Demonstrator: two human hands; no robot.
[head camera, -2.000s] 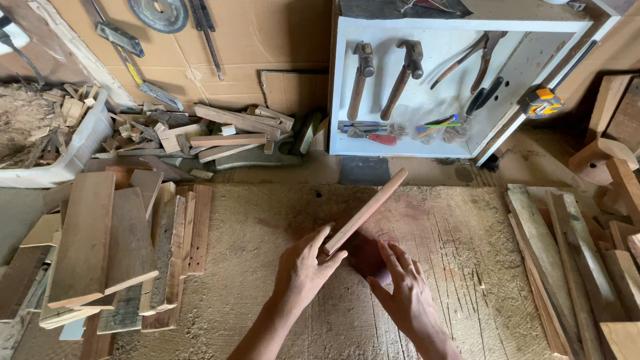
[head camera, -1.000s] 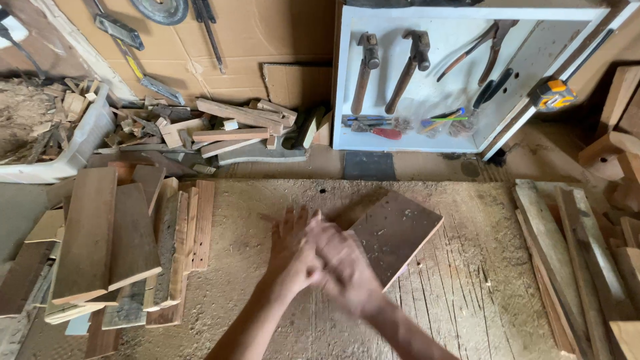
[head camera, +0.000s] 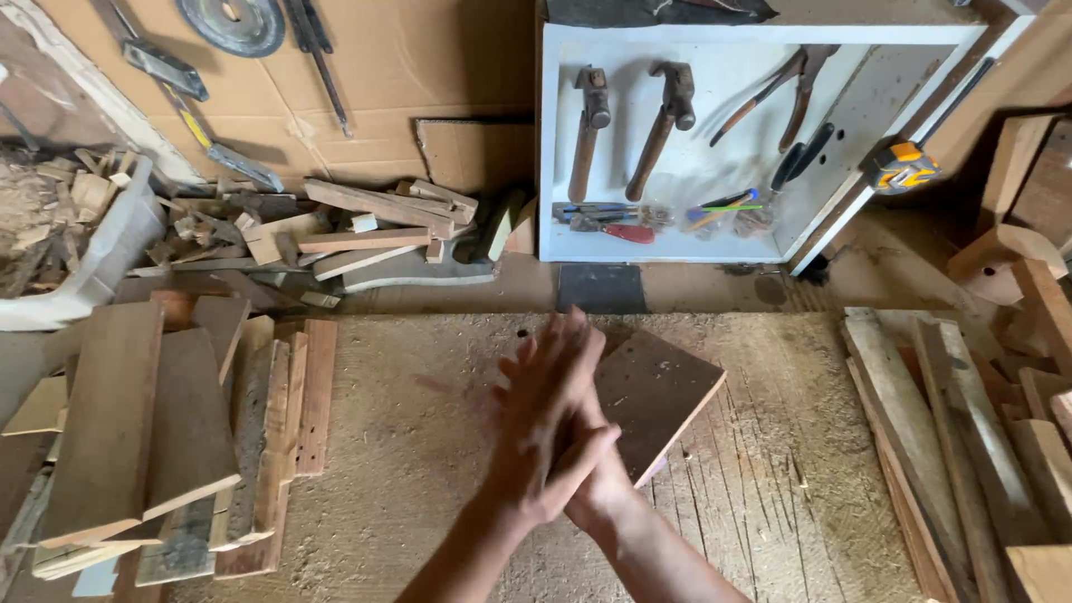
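Observation:
My left hand (head camera: 540, 419) and my right hand (head camera: 590, 452) are pressed together, palm against palm, above the middle of the wooden workbench (head camera: 394, 502). Neither hand shows anything held, though the space between the palms is hidden. Just right of my hands a flat brown wooden board (head camera: 662, 394) lies askew on the bench, its left part covered by them. Something pinkish peeks out under the board's lower edge. Sawdust and cut marks cover the bench top.
Stacked wooden boards (head camera: 109, 419) lie at the left, more wood strips (head camera: 913, 419) at the right. Behind are offcuts (head camera: 377, 239), a plastic bin (head camera: 130, 243) and a white cabinet (head camera: 662, 251) with two claw hammers (head camera: 662, 142) and pincers (head camera: 787, 96). A tape measure (head camera: 904, 167) hangs on its side.
Two seconds ago the board was held tilted up in my left hand; it now lies flat on the bench. My hands have come together beside it.

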